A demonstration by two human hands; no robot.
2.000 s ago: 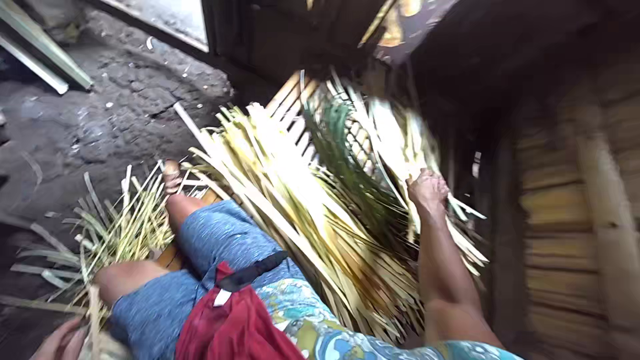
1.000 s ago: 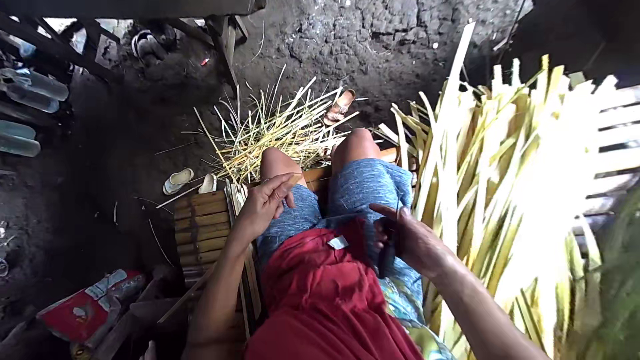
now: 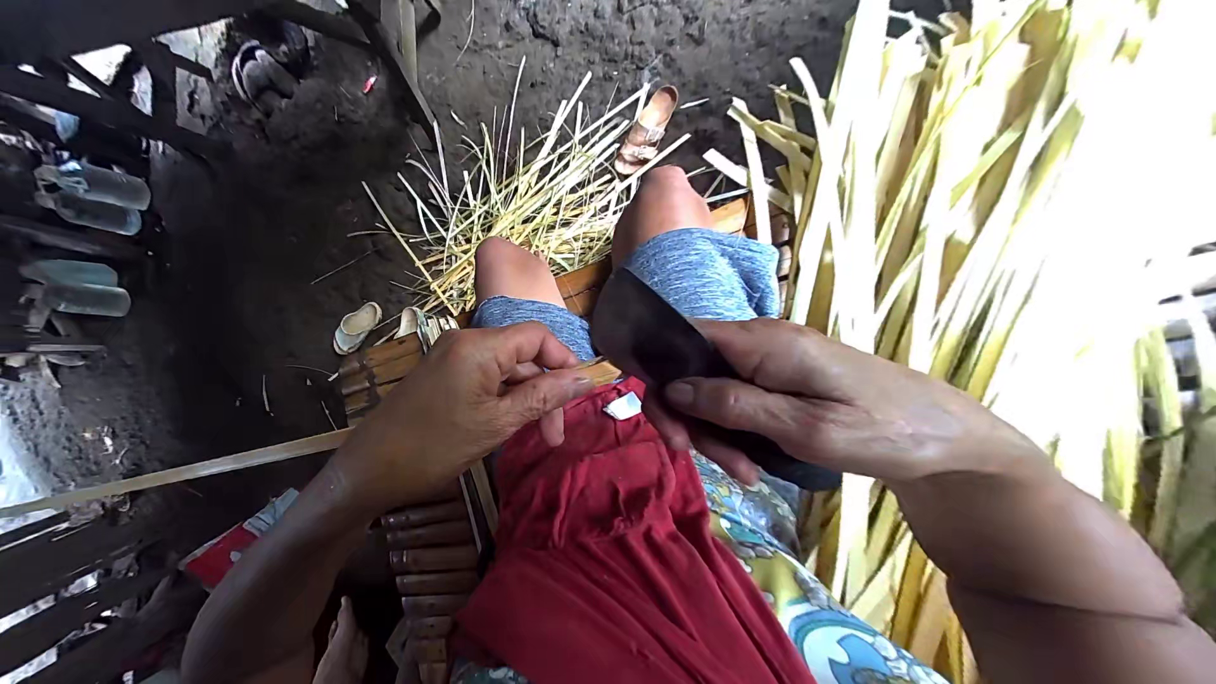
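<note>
My left hand [image 3: 508, 385] pinches the end of a long, thin bamboo strip [image 3: 237, 462], whose length runs out to the left under my forearm. My right hand [image 3: 769, 399] grips a dark, broad-bladed knife [image 3: 651, 328]. The blade's rounded tip points up and left, close beside the strip's end; whether they touch I cannot tell. Both hands are above my lap, over a red cloth [image 3: 608, 532]. A large bundle of pale split strips [image 3: 912, 237] lies at my right, partly washed out by bright light.
A heap of thin shavings [image 3: 532, 209] lies beyond my knees, near a sandal [image 3: 648, 130]. I sit on a bamboo-slat bench [image 3: 432, 560]. Glass bottles [image 3: 85, 285] lie at the far left. A red packet [image 3: 233, 551] is at lower left.
My right hand has come from the strip bundle to above my lap. The knife's blade now shows clearly, and a long strip now extends left from my left hand. The view has turned left.
</note>
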